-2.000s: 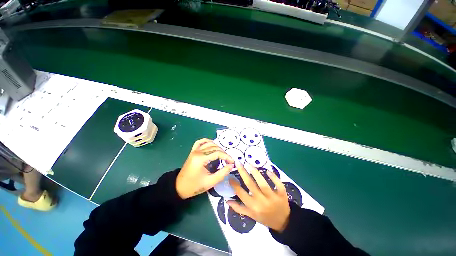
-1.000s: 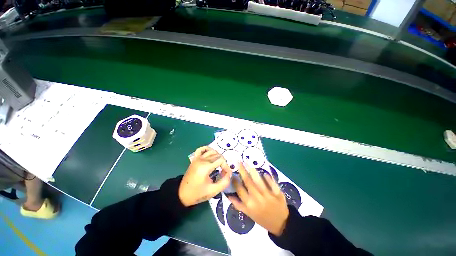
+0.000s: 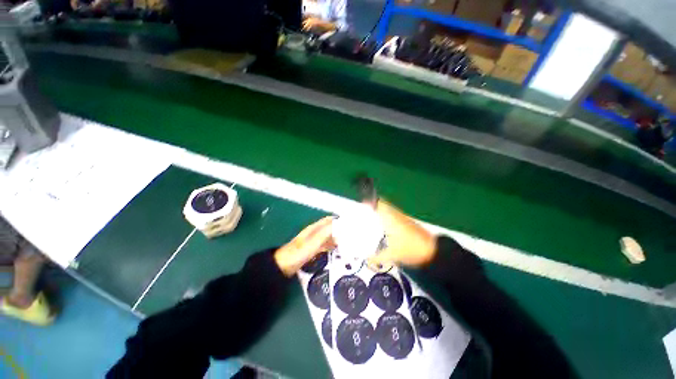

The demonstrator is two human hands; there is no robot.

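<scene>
A white housing (image 3: 359, 234), blurred and bright, is held between my two hands above the top of the sticker sheets. My left hand (image 3: 307, 244) grips its left side. My right hand (image 3: 404, 238) is at its right side; a small dark blurred thing (image 3: 364, 186) shows at its raised fingertips, too unclear to name. Below, overlapping sticker sheets (image 3: 378, 369) carry rows of black discs with a white "8"-like mark. The emptied circles at the top are mostly hidden by the housing and hands. A short stack of labelled housings (image 3: 213, 210) stands at left.
A green conveyor belt (image 3: 296, 141) runs beyond the whitish edge rail (image 3: 282, 190). Another housing (image 3: 631, 250) lies on it at far right. Paper sheets (image 3: 96, 166) and a grey device (image 3: 28, 111) are at left. A person's hand (image 3: 319, 24) and blue shelving show beyond.
My hands have left the sheet's stickers and now hold a white housing. The housing at the middle of the belt is gone from there. The view has tilted up, and more black discs show.
</scene>
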